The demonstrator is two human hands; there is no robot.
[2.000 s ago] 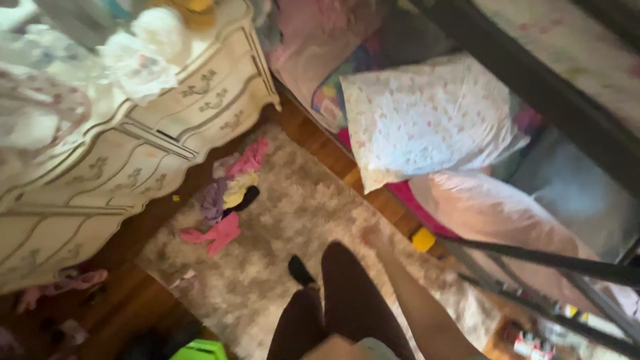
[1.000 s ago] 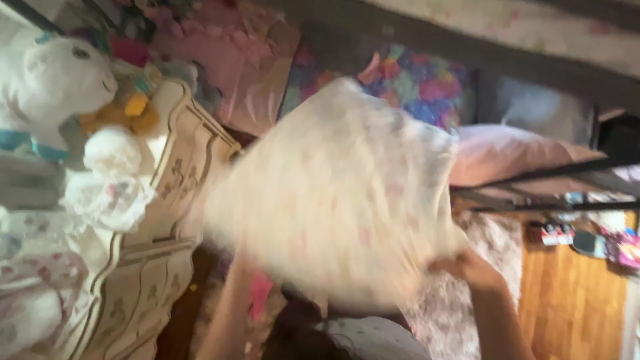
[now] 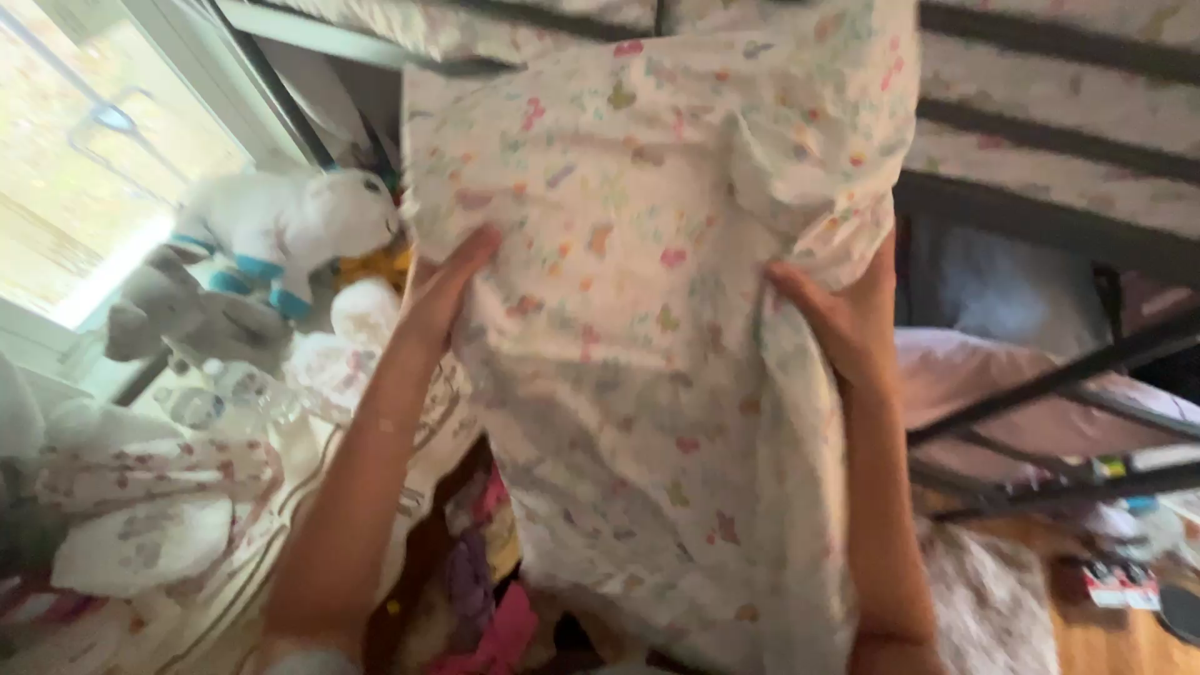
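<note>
A white pillow in a patterned pillowcase (image 3: 600,253) fills the middle of the view, held up in front of me. The loose cloth of its case hangs down below my hands. My left hand (image 3: 448,286) grips the pillow's left side, thumb on the near face and fingers hidden behind. My right hand (image 3: 839,309) grips the right side in the same way, below a bunched fold. The top of the pillow overlaps the upper bunk's rail.
A cream dresser (image 3: 412,469) at left bears a white plush animal (image 3: 281,225), a grey plush toy (image 3: 192,314) and fabric items. Pink clothes (image 3: 511,628) lie on the floor. The dark metal bunk bed frame (image 3: 1059,375) stands at right, with a pink pillow (image 3: 994,384).
The pillow, lying on the lower bunk two seconds ago, is now lifted upright between my two hands. My view has tilted up toward the upper bunk.
</note>
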